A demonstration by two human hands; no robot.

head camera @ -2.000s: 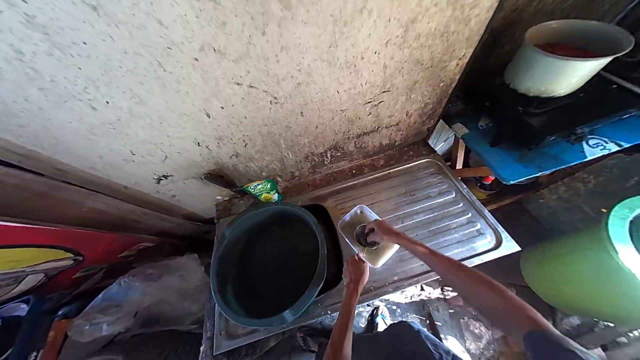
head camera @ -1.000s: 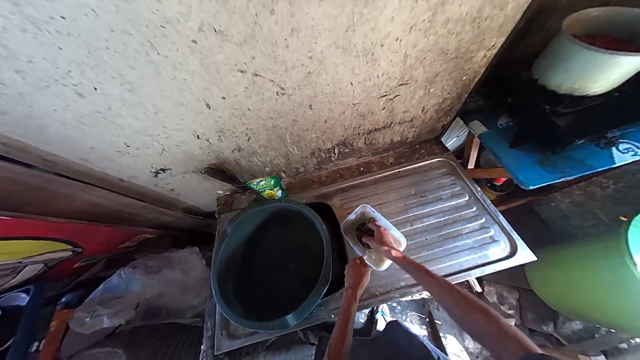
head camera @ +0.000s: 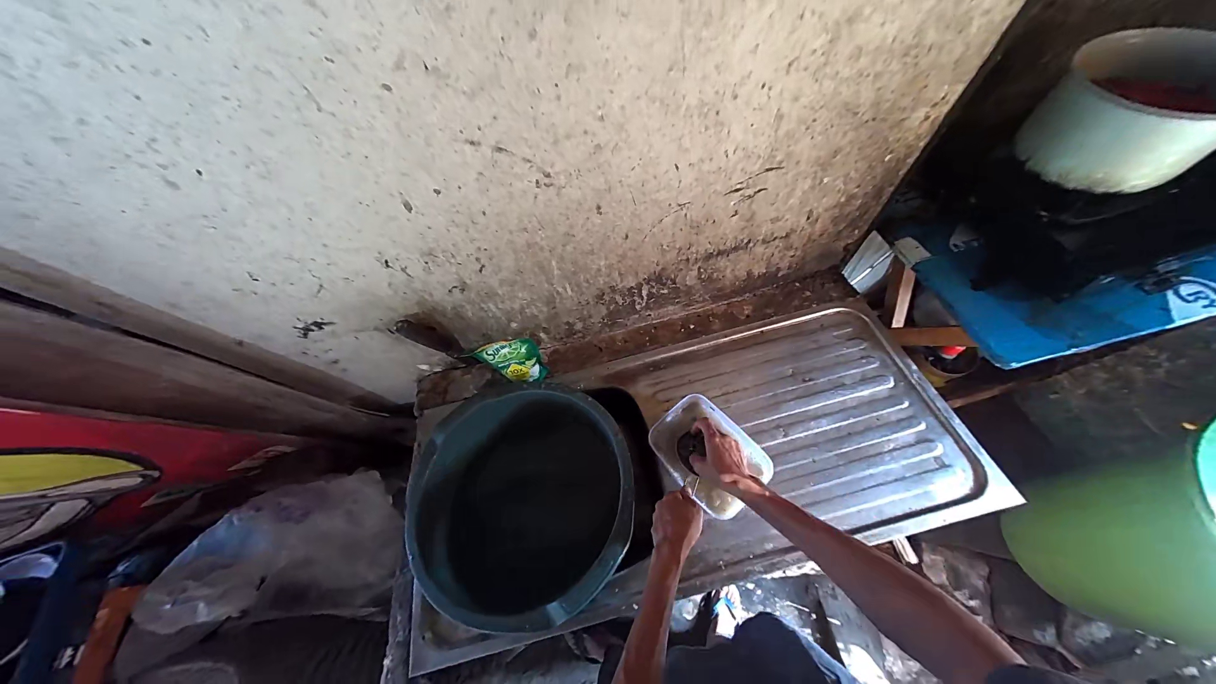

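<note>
A white rectangular plastic container (head camera: 757, 458) rests at the left end of the steel drainboard, beside the sink basin. With its fingers closed at the container's near-left edge, my left hand (head camera: 677, 521) grips the rim. My right hand (head camera: 724, 456) reaches inside and holds a dark scrubber-like object (head camera: 691, 445), mostly covered by the fingers. Some pale matter or liquid shows in the container's near end. To the left, a large dark green-blue plastic tub (head camera: 425, 532) sits over the basin with dark contents.
A green dish-soap pouch (head camera: 514, 359) lies behind the tub by the wall. The ribbed steel drainboard (head camera: 836, 408) extends right. At the upper right, a pot (head camera: 1107, 128) with red contents stands on a stove above a blue board (head camera: 1054, 313). A green barrel (head camera: 1111, 541) is at right, plastic bags (head camera: 275, 541) at left.
My right hand has shifted slightly within the container, while my left hand stays at its edge. The view has swung a little.
</note>
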